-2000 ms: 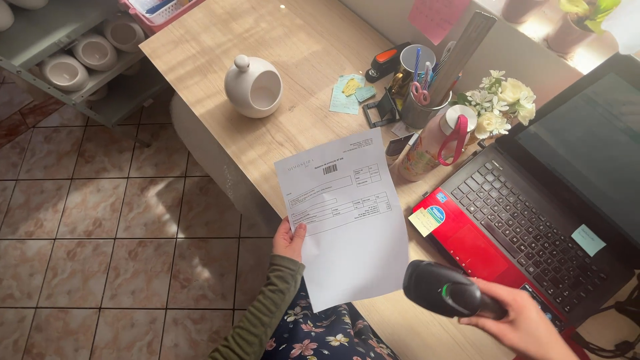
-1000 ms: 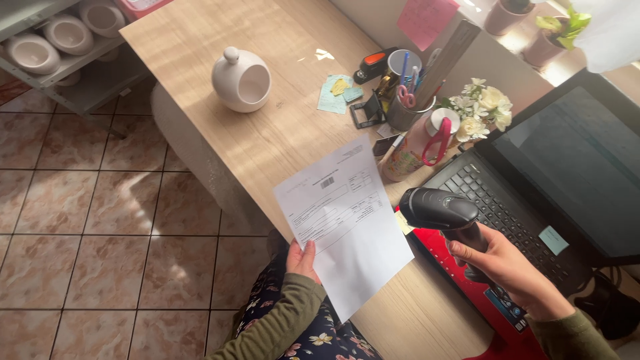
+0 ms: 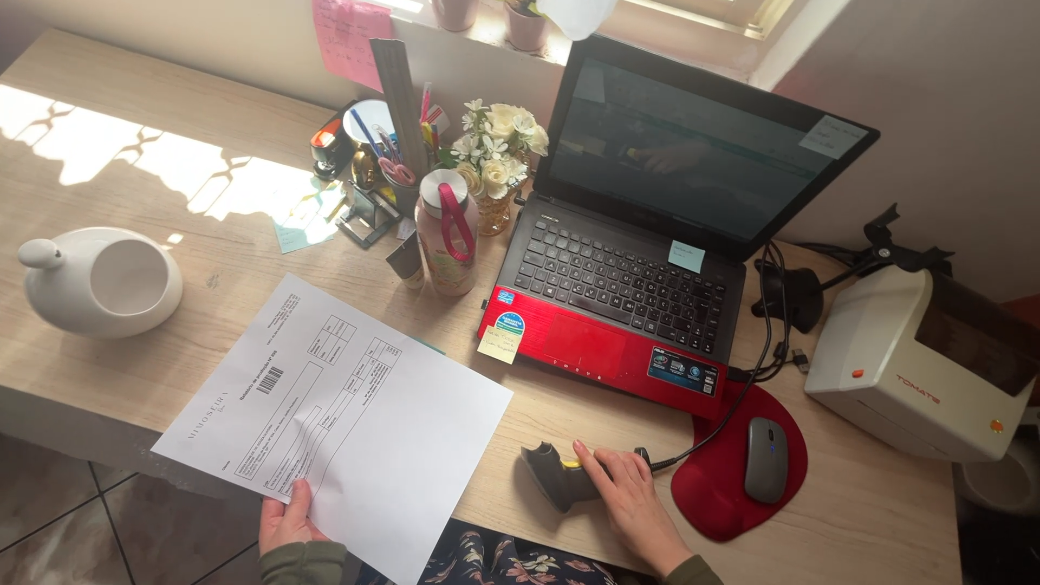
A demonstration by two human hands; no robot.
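A printed paper sheet with a barcode and tables is pinched at its lower edge by my left hand, thumb on top. My right hand rests on the handle of a black corded barcode scanner, which lies on the wooden desk near its front edge; how firmly the fingers grip it cannot be told. Above the scanner stands an open laptop with a red palm rest and sticky notes. To the right, a grey mouse lies on a red mouse pad. The scanner's cable runs up beside the laptop.
A white ceramic pot with a round opening stands at the left. A bottle with a pink strap, a pen holder, white flowers and a stapler stand behind the sheet. A white label printer is at the right.
The scanner, held up in my right hand over the laptop's edge before, is now down on the desk. The paper stays in my left hand. The view has swung right.
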